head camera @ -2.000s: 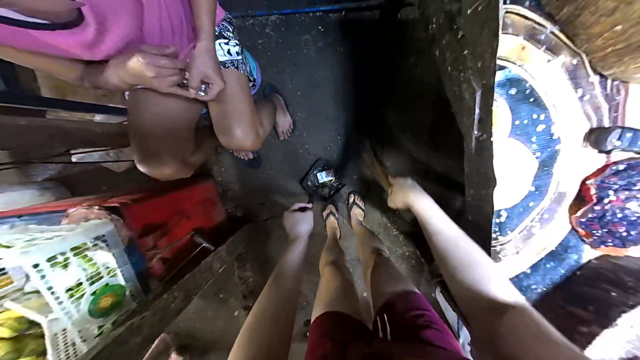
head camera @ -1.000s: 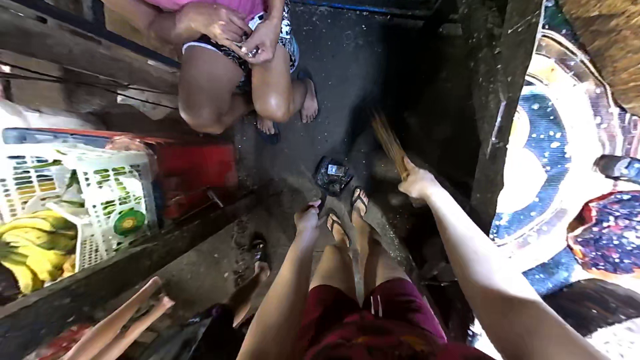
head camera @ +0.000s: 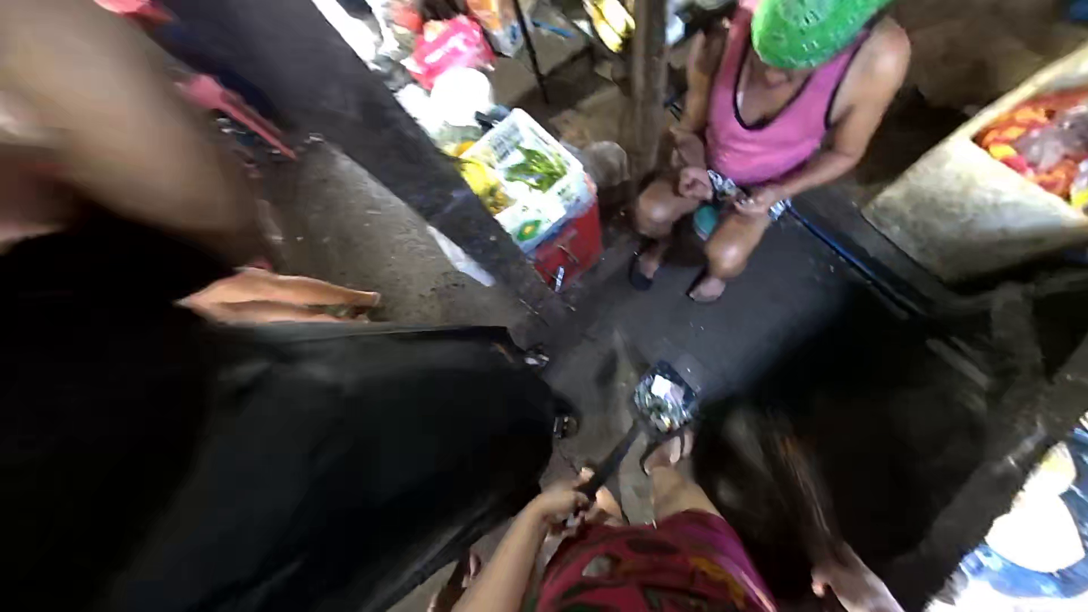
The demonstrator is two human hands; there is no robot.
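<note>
My left hand (head camera: 559, 503) is closed on the handle of a black dustpan (head camera: 665, 398), whose pan rests on the dark floor in front of my sandalled foot. Bits of litter and something pale lie in the pan. At the lower right, my right hand (head camera: 841, 571) grips a stick broom (head camera: 799, 476); its bristles are blurred and point away from me over a dark patch. The broom and the dustpan are apart.
A person (head camera: 769, 127) in a pink top and green hat sits ahead. Another person in dark clothing (head camera: 340, 442) is close on my left, partly blurred. A white plastic crate (head camera: 520, 170) of produce stands on a red box (head camera: 571, 255) beside a dark beam (head camera: 425, 161).
The view has turned strongly. The person in dark clothing now fills much of the left side. Both hands still hold the dustpan and the broom.
</note>
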